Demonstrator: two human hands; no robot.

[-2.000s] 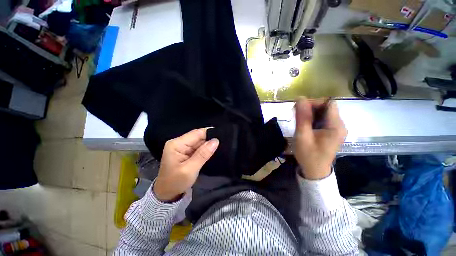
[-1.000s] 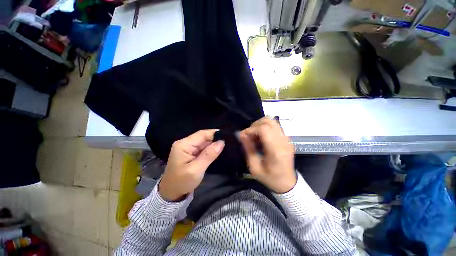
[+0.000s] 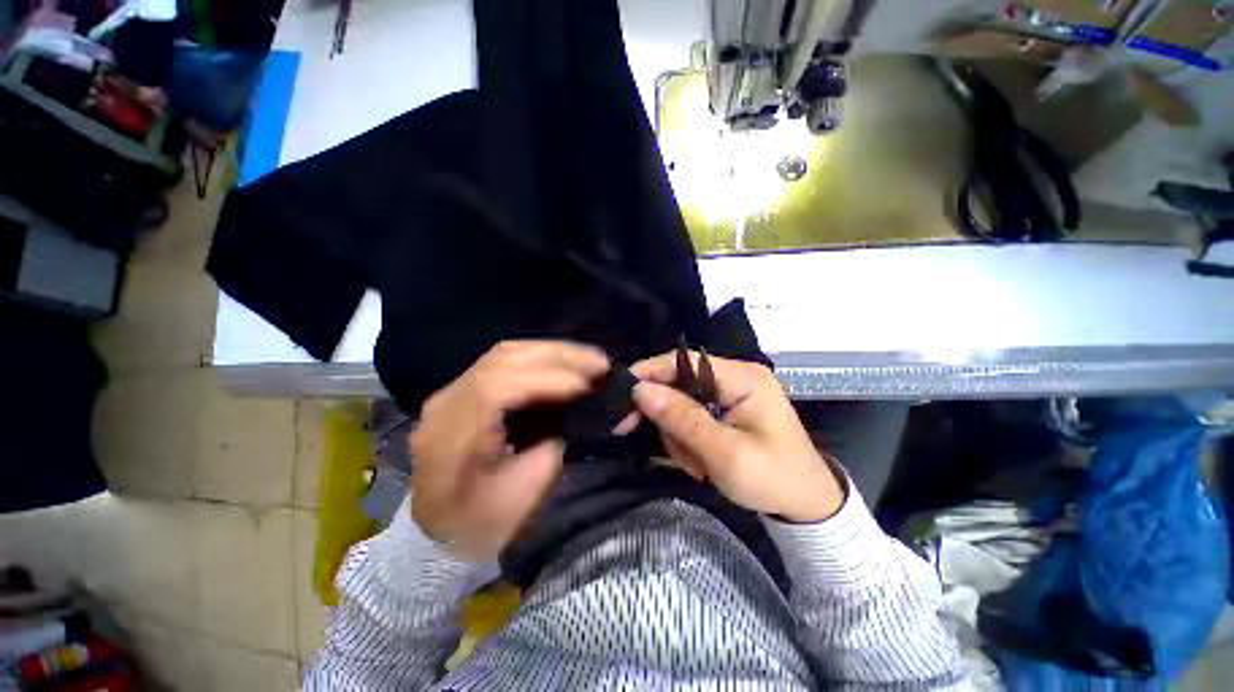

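A black garment piece (image 3: 433,230) lies on the white table left of the sewing machine and hangs over its front edge. My right hand (image 3: 738,433) pinches the black cloth between thumb and finger at the table edge. Small dark snips (image 3: 696,375) are also held in my right hand, with their two pointed blades up and apart. My left hand (image 3: 487,439) is blurred, over the cloth just left of my right hand; whether it grips the cloth is unclear.
The machine head (image 3: 778,61) stands above the brass-yellow bed (image 3: 866,189). Large black scissors (image 3: 1015,176) lie on the bed at right. A blue strip (image 3: 269,118) is at the table's left edge. A blue bag (image 3: 1150,541) is at lower right, below the table.
My right hand came from the right to the cloth, and the snips now show upright in it. My left hand has shifted slightly left and its fingers have spread. The view has shifted slightly.
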